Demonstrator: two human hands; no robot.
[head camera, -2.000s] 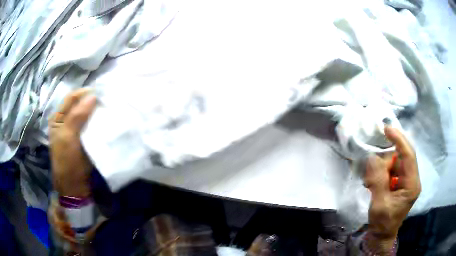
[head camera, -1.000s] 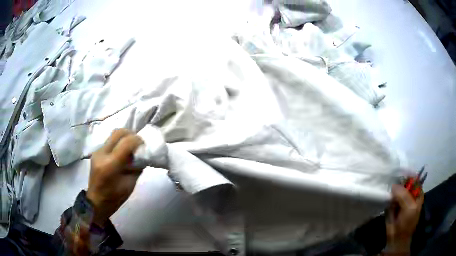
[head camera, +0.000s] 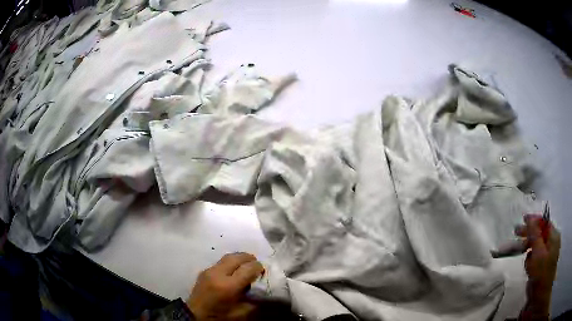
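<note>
A pale grey-white garment (head camera: 401, 213) lies bunched on the white table, its lower part reaching the bottom edge of the view. My left hand (head camera: 226, 285) is closed on the garment's near left edge, low in the view. My right hand (head camera: 539, 251) is at the far right beside the garment, with orange-red thread snips (head camera: 545, 227) in it, their dark blades pointing up. Whether the right fingers also touch cloth is unclear. Small round metal buttons show on the garment's right part.
A large heap of similar garments (head camera: 94, 119) covers the table's left side. One stitched piece (head camera: 207, 157) reaches across to the garment. Small red-orange snips (head camera: 464, 10) lie at the far edge of the white table (head camera: 326, 56).
The garment, stretched between both hands a second ago, now lies bunched on the table. My left hand has moved down and right. The view has shifted, showing more of the table's far side.
</note>
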